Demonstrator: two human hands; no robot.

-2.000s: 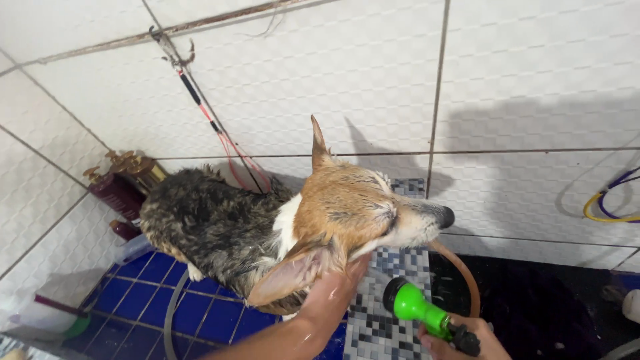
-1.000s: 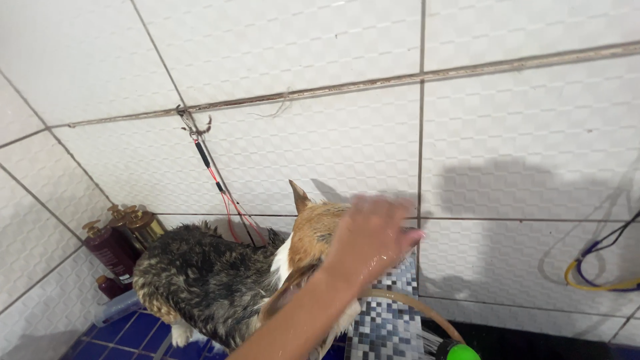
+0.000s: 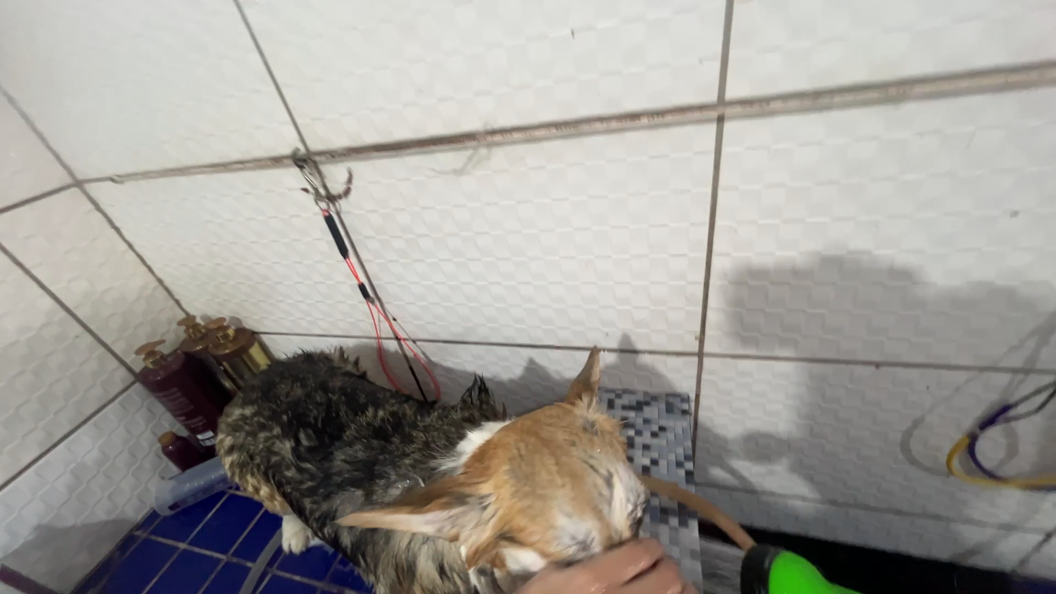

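Observation:
A wet dog (image 3: 536,478) with a tan head and dark back stands with its head lowered toward the bottom edge of the head view. My left hand (image 3: 610,571) has its fingers wrapped at the lower side of the dog's muzzle; the frame cuts off the rest of that hand. To its right, a green spray nozzle (image 3: 792,573) with a black head shows at the bottom edge, and a tan hose (image 3: 697,505) lies behind it. My right hand is out of the frame, so its hold on the nozzle is hidden.
Pump bottles (image 3: 177,392) crowd the left corner behind the dog's rump. A red looped leash (image 3: 375,309) hangs from a wall hook. White tiled wall rises behind; blue tiles (image 3: 206,532) and a mosaic-tiled ledge (image 3: 660,421) lie below. A yellow-purple loop (image 3: 978,450) hangs right.
My left hand has come down from across the dog's head to its muzzle. The dog's head now points lower than two seconds ago. The view has tilted up, and my right hand has left it.

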